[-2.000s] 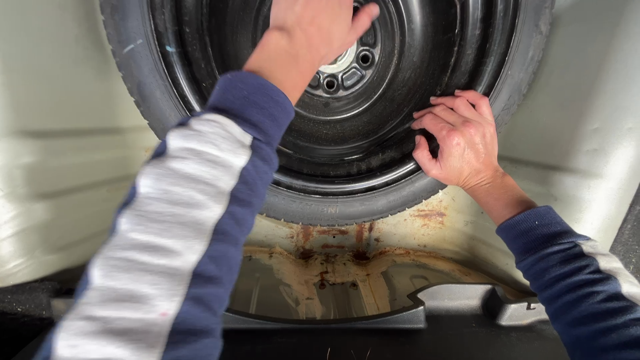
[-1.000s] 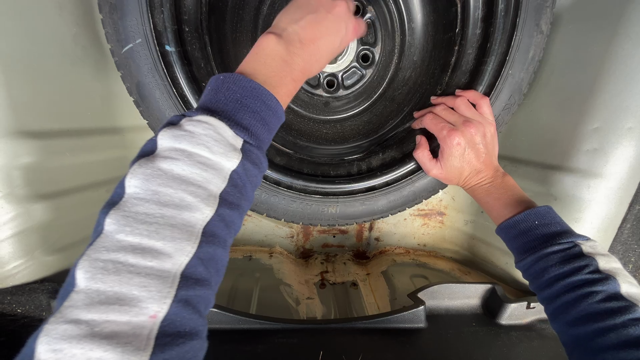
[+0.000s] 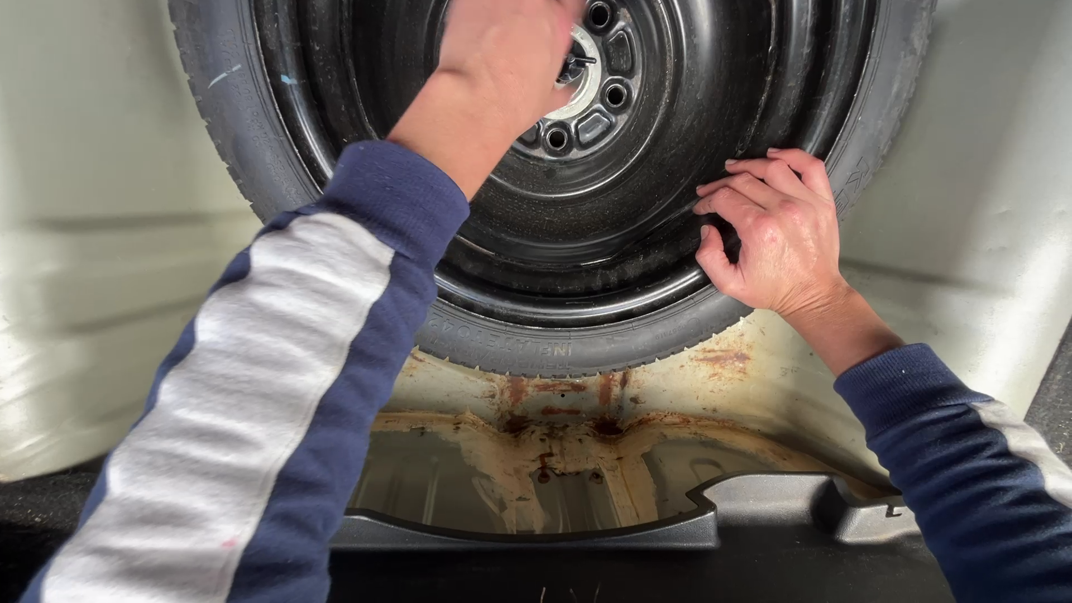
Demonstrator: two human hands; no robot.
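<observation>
A spare wheel with a black steel rim [image 3: 569,180] and a rubber tyre [image 3: 536,347] lies in the trunk well. My left hand [image 3: 507,63] is above the rim, left of the pale hub centre [image 3: 590,84], and is blurred; its fingers are partly cut off by the top edge, so what they hold is hidden. In the hub hole a dark threaded piece [image 3: 578,63] shows. My right hand [image 3: 775,230] rests with bent fingers on the lower right part of the rim, thumb near the tyre, with nothing seen in it.
Pale painted metal walls [image 3: 84,251] of the well flank the wheel. Below it, rust stains [image 3: 561,398] mark the metal floor beside a recess. A black plastic trim panel [image 3: 636,536] runs along the bottom, with dark carpet [image 3: 42,511] at the lower left.
My left hand has shifted about over the hub, and the dark piece in the hub hole now shows beside it. My right hand has stayed in place on the rim.
</observation>
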